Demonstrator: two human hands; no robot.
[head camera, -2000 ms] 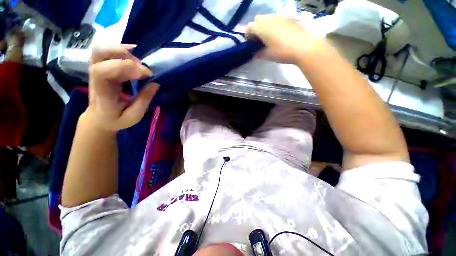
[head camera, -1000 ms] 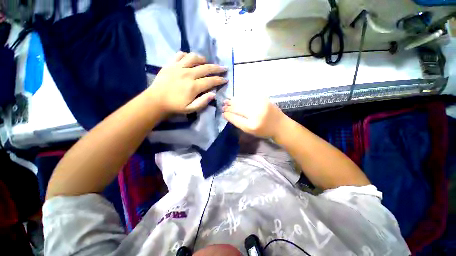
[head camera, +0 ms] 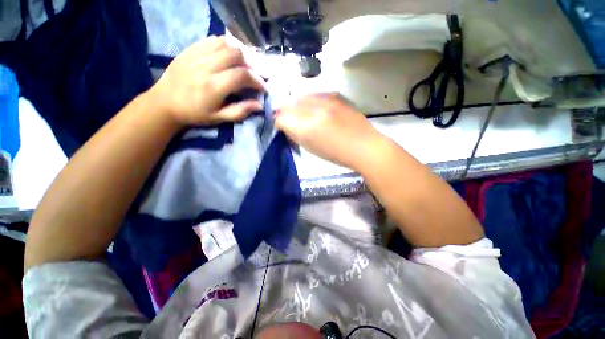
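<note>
A navy and grey garment [head camera: 199, 179] lies over the table's front edge and hangs onto my lap, its navy part [head camera: 86, 59] bunched at the left. My left hand [head camera: 205, 83] presses on the grey cloth, fingers bent, left of and below the presser foot area [head camera: 309, 65]. My right hand [head camera: 325, 126] pinches the garment's edge just right of my left hand, with a navy end [head camera: 268, 198] hanging below it. The cloth under my fingers is hidden, and glare blurs the area near the needle.
Black scissors [head camera: 439, 89] lie on the machine bed at the right. A thin rod [head camera: 487, 126] stands further right. The table's ruler-like metal edge [head camera: 424, 173] runs in front. A maroon-rimmed bin [head camera: 474, 195] holding navy cloth is below right. A blue object [head camera: 8, 112] is at the far left.
Both hands have moved up and left with the garment edge, closer to the presser foot. The view has shifted, and more of the machine head shows. Earlier the edge was stretched between the hands.
</note>
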